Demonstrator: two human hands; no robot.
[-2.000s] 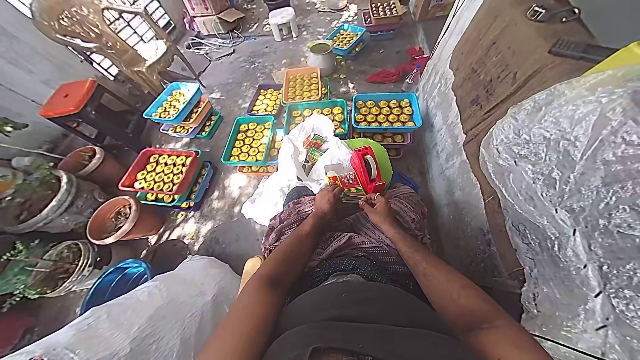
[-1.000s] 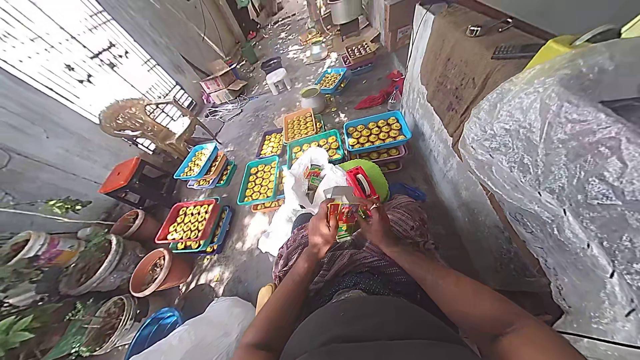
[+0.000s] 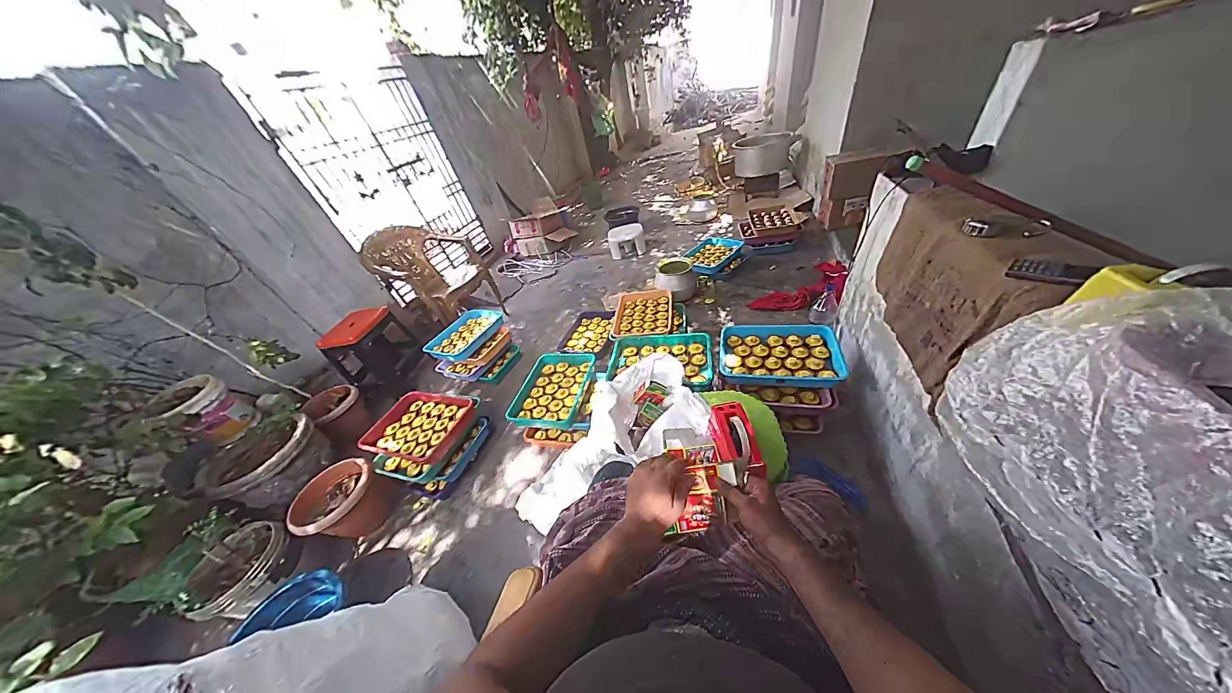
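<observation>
My left hand [image 3: 658,496] grips the left side of a small red, yellow and green printed carton [image 3: 695,493] above my lap. My right hand [image 3: 756,502] is at the carton's right side, fingers bent, with its thumb near a pale edge or flap. Just beyond my right hand is a red plastic object with a handle [image 3: 739,433], over a round green item [image 3: 765,409]. A white plastic bag [image 3: 616,423] lies open before my knees, with more printed packets [image 3: 652,402] in its mouth. Whether the carton is open cannot be seen clearly.
Stacked trays of round yellow pieces stand ahead, among them a blue tray [image 3: 837,371] and a red tray [image 3: 366,438]. Potted plants, one in a terracotta pot [image 3: 298,515], line the left. A low wall [image 3: 871,385] with plastic sheeting [image 3: 1097,414] runs along the right.
The view has tilted up, showing more of the yard. Both hands stay on printed packaging over my lap; more of the carton's printed side shows between them than two seconds ago.
</observation>
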